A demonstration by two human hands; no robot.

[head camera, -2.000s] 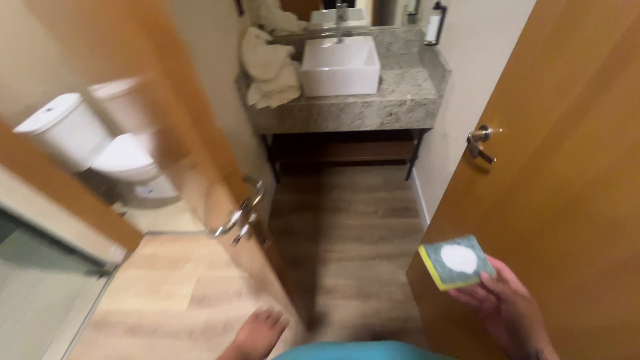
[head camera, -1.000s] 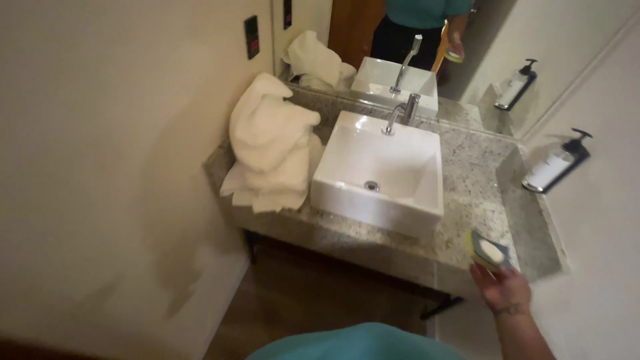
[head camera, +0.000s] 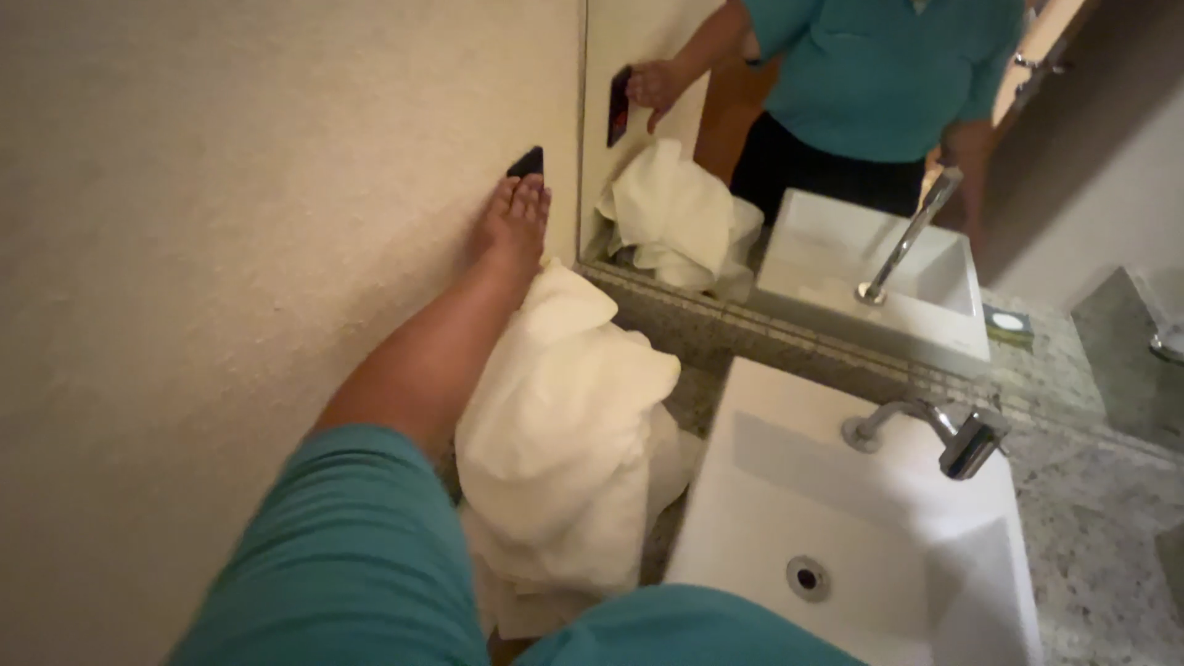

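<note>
My left hand (head camera: 518, 220) lies with its fingers extended over the lower part of a dark switch plate (head camera: 527, 163) on the left wall, holding nothing. Below my forearm a heap of white towels (head camera: 564, 435) rests on the granite counter, left of the white rectangular basin (head camera: 832, 518). A chrome faucet (head camera: 971, 444) reaches over the basin. A sponge (head camera: 1008, 324) with a white patch shows in the mirror, lying on the reflected counter right of the basin. My right hand is outside the direct view; only its arm shows in the reflection, hanging down.
The mirror (head camera: 1064, 213) stands behind the basin and reflects my teal shirt. Granite counter (head camera: 1091, 527) continues on the right of the basin, and a low granite edge (head camera: 740, 319) runs under the mirror. The left wall (head camera: 231, 231) is close beside my arm.
My left hand has come into view and reached the switch plate. The sponge, earlier in my right hand, now lies on the counter in the reflection. The view has moved closer to the basin.
</note>
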